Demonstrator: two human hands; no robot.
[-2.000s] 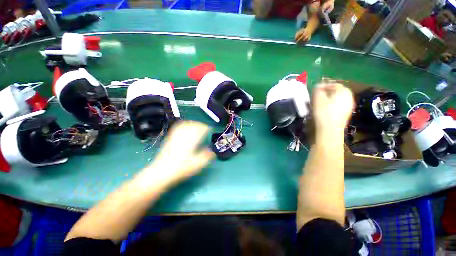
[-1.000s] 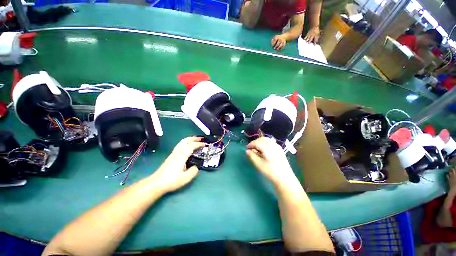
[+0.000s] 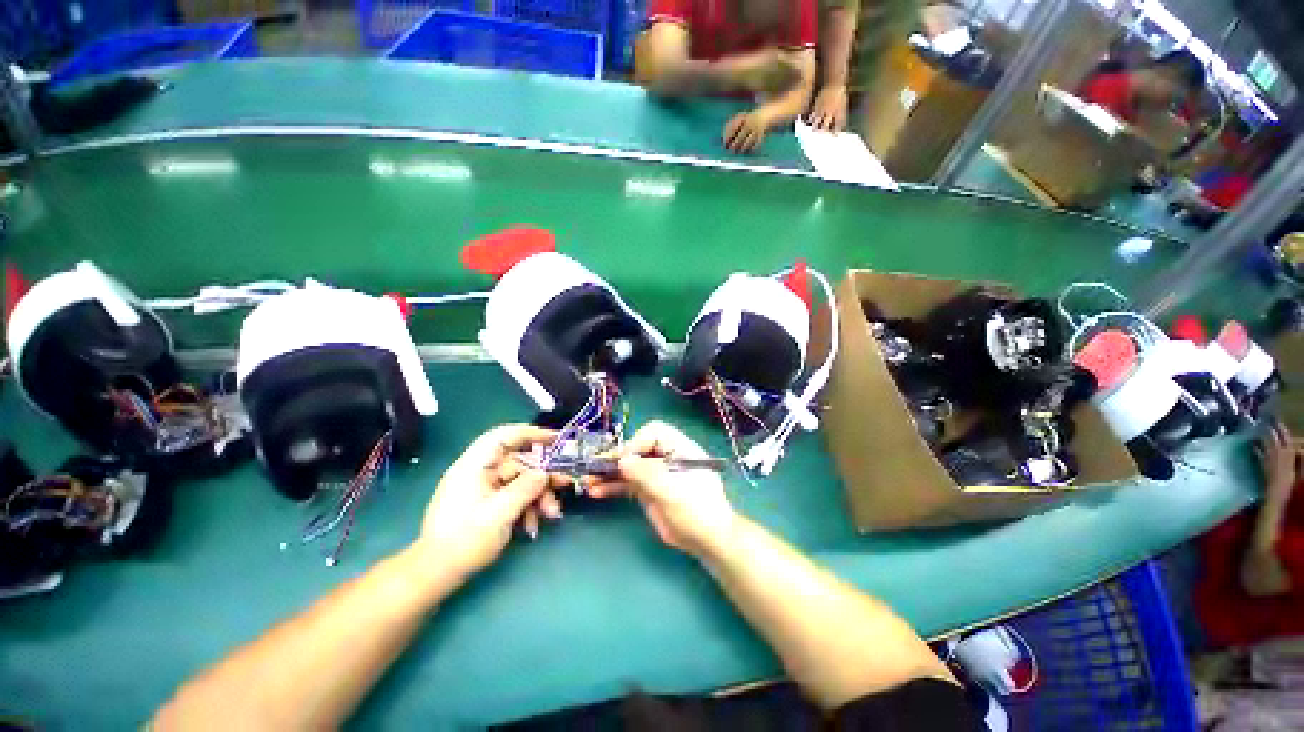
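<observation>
My left hand (image 3: pixel 494 493) grips the small camera head (image 3: pixel 579 455), whose silvery board and leads show between my hands. My right hand (image 3: pixel 669 483) pinches a slim tool, likely tweezers (image 3: pixel 701 463), with its tip hidden near the board. A wire harness (image 3: pixel 584 408) of thin coloured leads runs from the head up to a camera housing (image 3: pixel 566 326) with a white cap and black body. A red end piece (image 3: pixel 511 250) shows above that housing.
More housings stand on the green bench, one at left (image 3: pixel 332 375) and one at right (image 3: pixel 751 343). An open brown carton (image 3: pixel 915 493) holds black heads at right. A blue crate (image 3: pixel 1094 672) is below. Across the conveyor (image 3: pixel 329 215), a person in red (image 3: pixel 732 65) has hands on the bench.
Both hands have come together at the head, which now appears raised and tilted. The slim tool now shows in my right hand. The view has shifted a little.
</observation>
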